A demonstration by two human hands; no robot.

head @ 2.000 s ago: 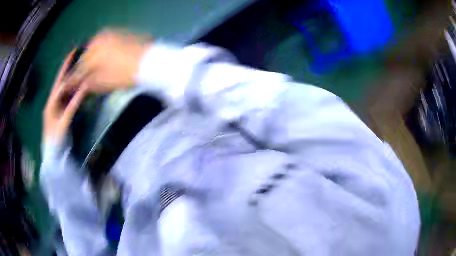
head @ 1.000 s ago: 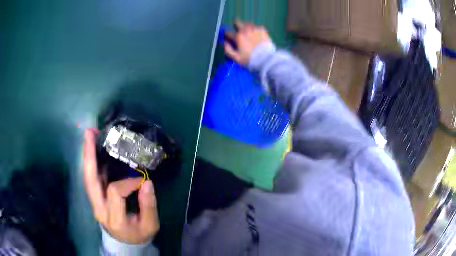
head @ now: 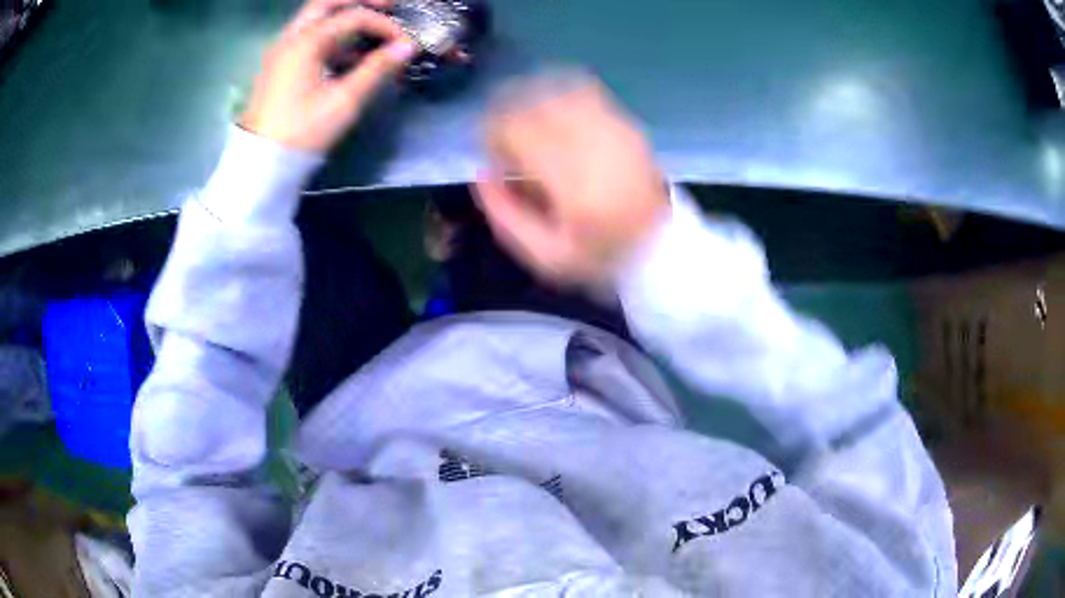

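Note:
A black device housing [head: 458,55] with a pale circuit board [head: 430,23] in it lies on the green bench at the top of the view, partly cut off by the frame's edge. My left hand [head: 318,72] is at the housing's left side, thumb and fingers bent near its rim; whether it grips the housing is unclear. My right hand [head: 572,175] is blurred by motion over the bench's front edge, right of and nearer than the housing. Its fingers look curled, and I cannot tell whether it holds anything.
The green-topped bench [head: 747,105] has a curved pale front edge. A blue stool or crate [head: 91,376] stands below on the left. A cardboard carton [head: 993,350] stands on the right, below the bench. The green floor shows between them.
The view has swung back to the bench. My right hand has come from the blue object at the side to the bench edge. The housing now sits at the top of view, beside my left hand.

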